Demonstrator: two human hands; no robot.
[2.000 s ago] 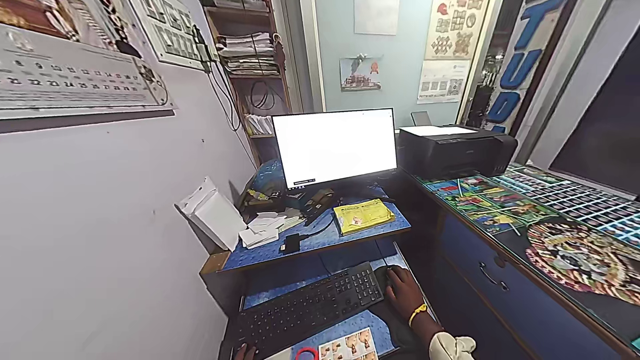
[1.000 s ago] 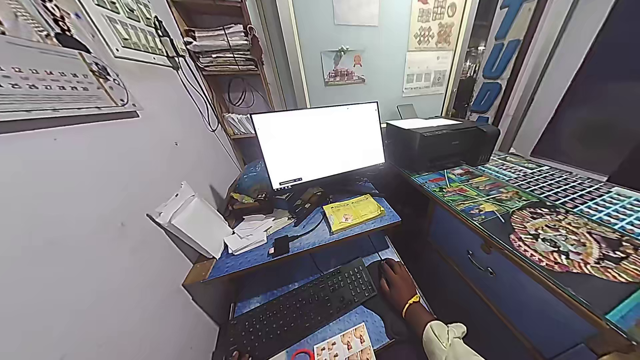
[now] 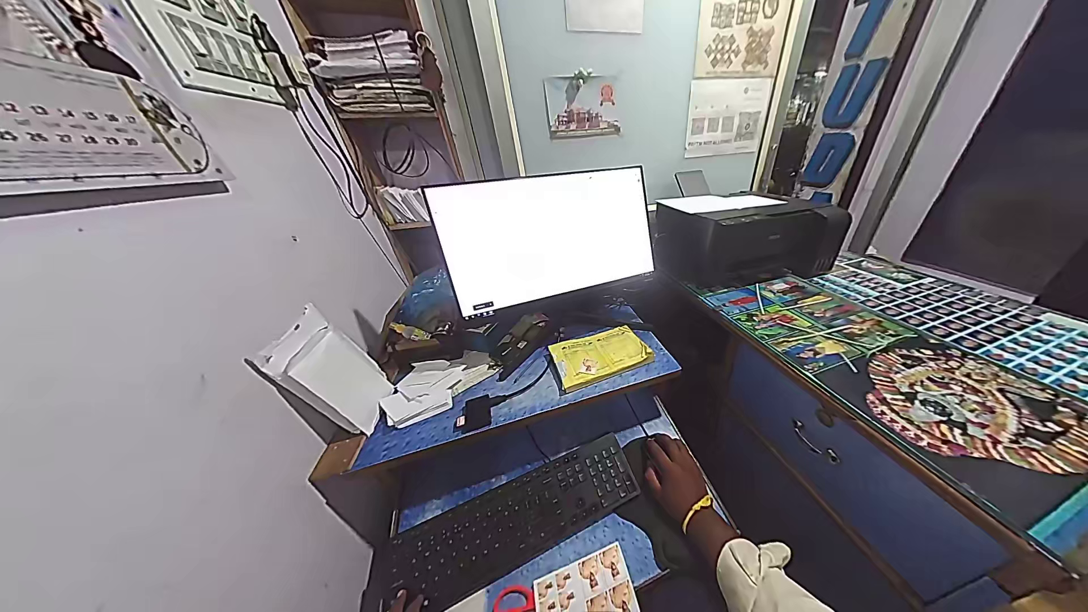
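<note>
My right hand (image 3: 674, 478), with a yellow band at the wrist, rests over a dark computer mouse (image 3: 650, 446) at the right of the pull-out tray. Its fingers cover most of the mouse. Only the fingertips of my left hand (image 3: 406, 602) show, at the bottom edge by the near left corner of a black keyboard (image 3: 518, 514); whether they hold anything is hidden. Below the keyboard lie a sheet of small photos (image 3: 586, 585) and red scissor handles (image 3: 513, 598). A monitor (image 3: 544, 242) with a mostly white screen stands on the desk above.
On the blue desk shelf (image 3: 527, 416) lie a yellow packet (image 3: 601, 357), loose white papers (image 3: 421, 393) and a small black device on a cable (image 3: 476, 414). A white package (image 3: 327, 370) leans on the left wall. A black printer (image 3: 752, 238) stands on the glass-topped counter (image 3: 816, 382) at right.
Both hands keep their places, the right on the mouse and the left at the keyboard's near left corner. The view has shifted slightly.
</note>
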